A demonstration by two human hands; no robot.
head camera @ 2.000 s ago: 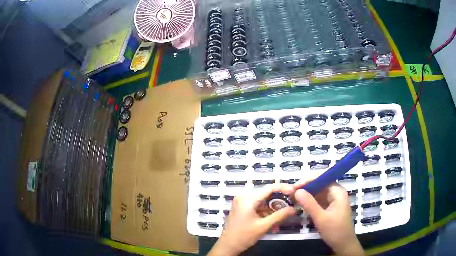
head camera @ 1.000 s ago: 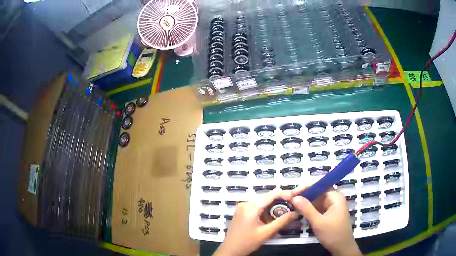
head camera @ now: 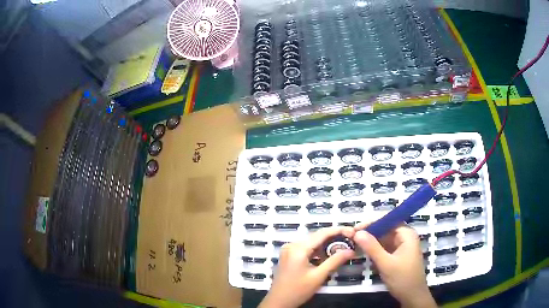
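Note:
My left hand (head camera: 301, 267) pinches a round component (head camera: 338, 247), black with a silver ringed centre, above the lower part of the white slotted tray (head camera: 236, 210). My right hand (head camera: 400, 258) holds a thick blue wired tool (head camera: 400, 210), slanted up to the right. The tool's near end is at the component's right edge, hidden by my fingers, so contact cannot be told. A red and dark lead (head camera: 498, 135) runs from its far end to the upper right. Rows of similar components stand in the tray, some hidden behind my hands.
A brown cardboard sheet (head camera: 195, 240) lies left, with several loose components (head camera: 155, 147) along its edge. Stacked clear trays (head camera: 90, 192) stand farther left. Clear plastic trays (head camera: 361, 66), a pink fan (head camera: 203, 29), a yellow-white device (head camera: 176, 76) and a blue-and-yellow item (head camera: 133, 73) are behind.
The whole view has shifted slightly, moving the scene a little down in the picture. The component is tilted slightly differently in my left hand. Both hands keep their holds.

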